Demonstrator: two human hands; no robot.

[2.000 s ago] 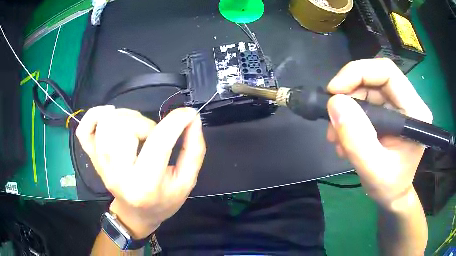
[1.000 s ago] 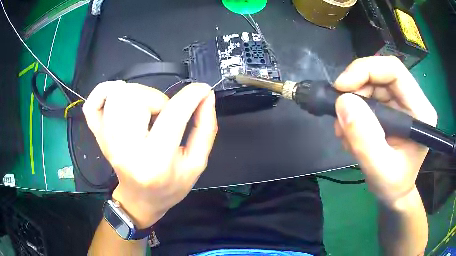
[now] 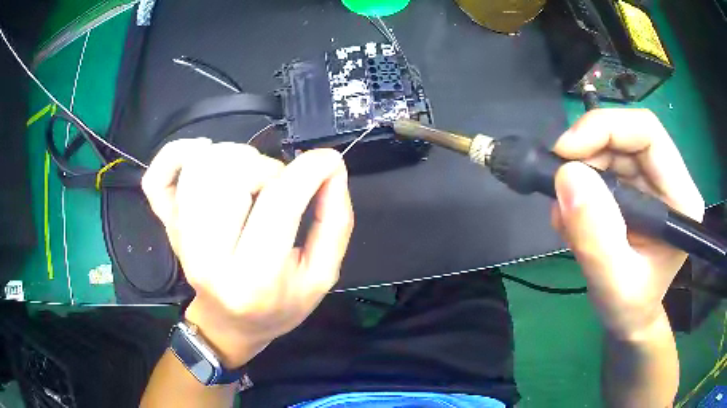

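The circuit board (image 3: 351, 92), black with white printing, lies on the ribbed black housing (image 3: 307, 100) on the black mat. My left hand (image 3: 255, 215) pinches the thin silvery solder wire (image 3: 360, 139); its end reaches the board's near edge, and its other part runs off to the upper left. My right hand (image 3: 630, 207) holds the soldering iron (image 3: 526, 165) by its black handle. The brassy tip is at the board's near right edge, a little right of the wire's end. Whether the tip touches the board I cannot tell.
A black cable (image 3: 215, 107) runs left from the housing to a coil with a yellow tie (image 3: 108, 171). A green disc (image 3: 376, 5) and a brown tape roll (image 3: 502, 12) are at the top. The soldering station (image 3: 622, 80) with a yellow sponge (image 3: 644, 30) stands upper right.
The iron's tip has moved right along the board's near edge. My left hand and the wire's end have also moved right. The view has shifted slightly, showing more of the soldering station.
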